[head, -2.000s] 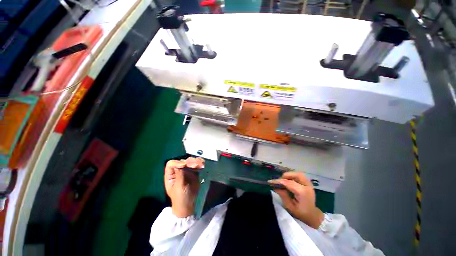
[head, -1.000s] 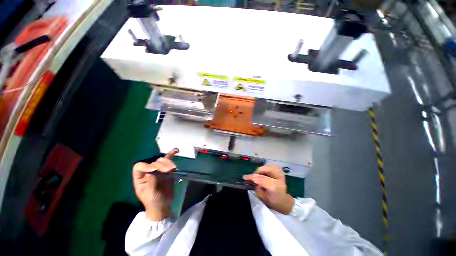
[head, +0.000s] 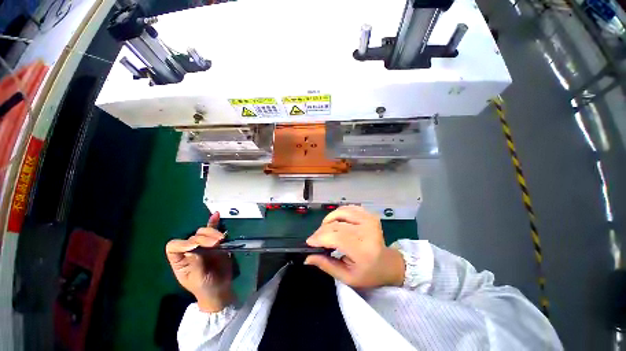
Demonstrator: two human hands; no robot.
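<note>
A thin dark panel (head: 269,244) is held nearly edge-on, level, between both hands in front of the press. My left hand (head: 201,264) grips its left end, with one finger raised. My right hand (head: 358,248) grips its right end between thumb and fingers. The orange fixture (head: 302,147) sits between the two clear guards of the press, with small dark marks on its bare top. The dark fixture handle (head: 307,189) stands upright at its front.
The white press housing (head: 274,62) with two air cylinders spans the back. Start buttons (head: 388,212) and a control strip (head: 300,208) are at the base's front. A red tray (head: 81,288) with dark items is at the lower left, beside the line bench (head: 51,116).
The camera view has shifted, and the press now appears further left and closer. My right hand has moved inward along the panel, which now shows more nearly edge-on and level.
</note>
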